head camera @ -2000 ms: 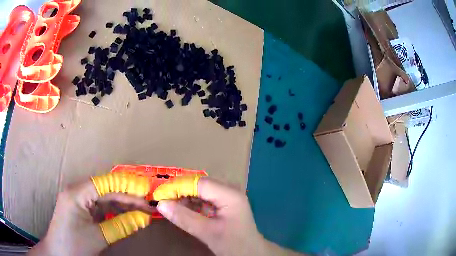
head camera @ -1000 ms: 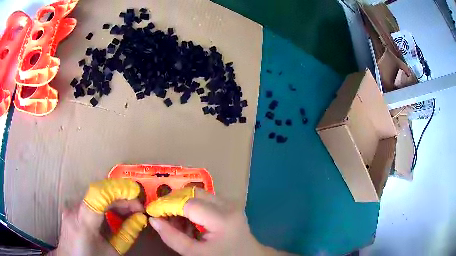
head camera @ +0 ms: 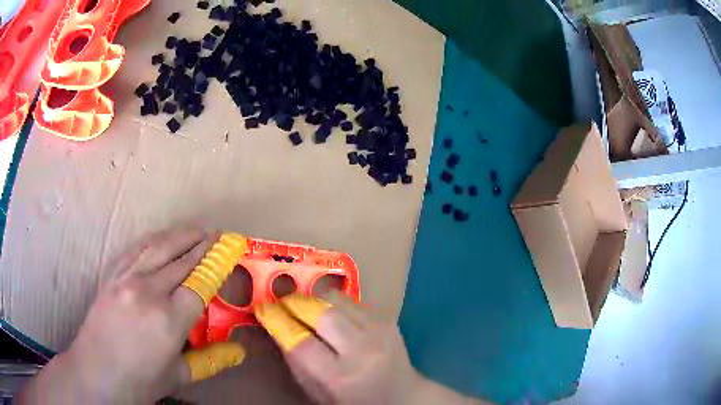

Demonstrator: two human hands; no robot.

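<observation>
An orange-red plastic housing (head camera: 285, 261) lies on the cardboard sheet near me, its holes facing up. My left hand (head camera: 146, 308), with yellow cots on thumb and index finger, grips its left end. My right hand (head camera: 348, 344), with yellow cots on its fingertips, presses on the housing's near edge right of the middle. Whether a pad is under the right fingertips is hidden. Small dark pieces sit in the slot at the housing's far edge. A loose heap of black pads (head camera: 316, 79) lies beyond it on the cardboard.
More orange-red housings (head camera: 75, 115) lie at the far left. The cardboard sheet (head camera: 182, 190) covers the left and middle. Several stray pads (head camera: 451, 176) lie on the green-teal surface (head camera: 466, 300). A small open carton (head camera: 565, 229) stands tilted at right, beside a light frame (head camera: 672, 164).
My left fingers have moved from the housing's middle to its left end and opened out over it. My right fingertips press on the near edge. The whole view has shifted slightly.
</observation>
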